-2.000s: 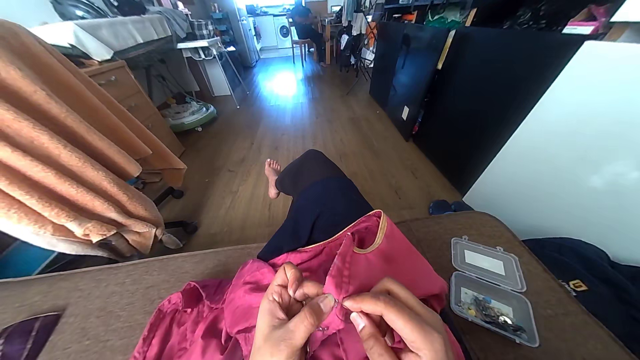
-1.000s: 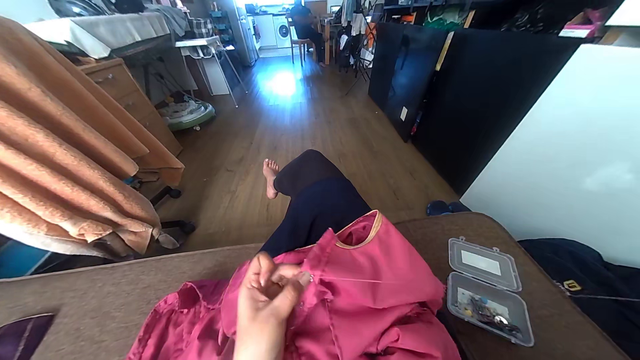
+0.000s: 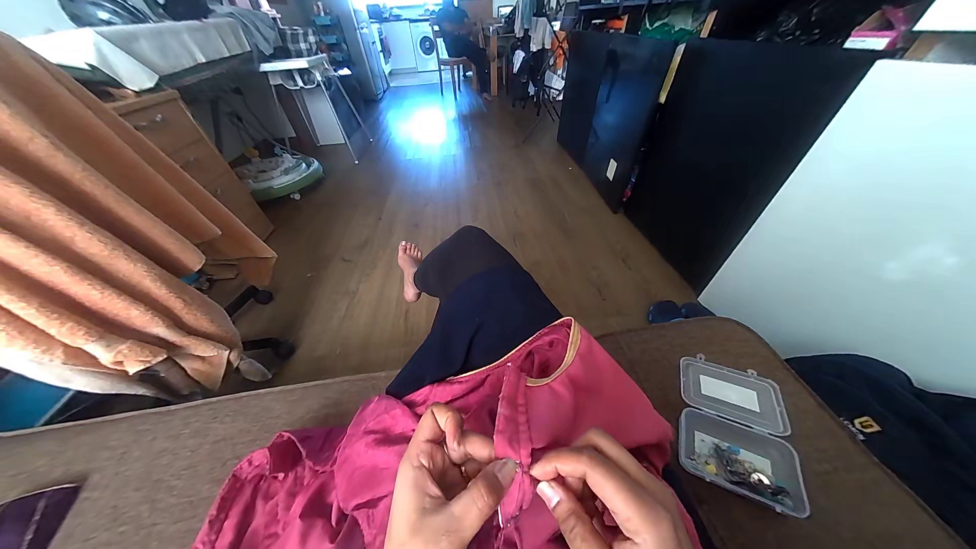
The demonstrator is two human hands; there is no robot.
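A pink garment (image 3: 602, 389) with a gold-edged neckline lies across my lap. My left hand (image 3: 457, 480) pinches the garment's front placket between thumb and forefinger. Just right of it, my right hand (image 3: 602, 488) has its thumb and forefinger close together at the same placket edge; whether a needle is between them is too small to tell. A bit of pale thread shows on the placket below the fingertips. To the right, an open clear plastic case (image 3: 797, 476) holds small metal and coloured notions.
I sit on a brown upholstered seat (image 3: 305, 412). An orange cloth (image 3: 99, 229) hangs at left beside a wooden drawer unit (image 3: 171, 137). Black panels (image 3: 740, 145) and a white panel (image 3: 862, 206) stand at right. A person (image 3: 457, 30) sits far back. Dark clothing (image 3: 892, 427) lies beyond the case.
One second ago my right hand was out of sight and a thread stretched rightward from the garment. Now my right hand is back at the placket beside my left.
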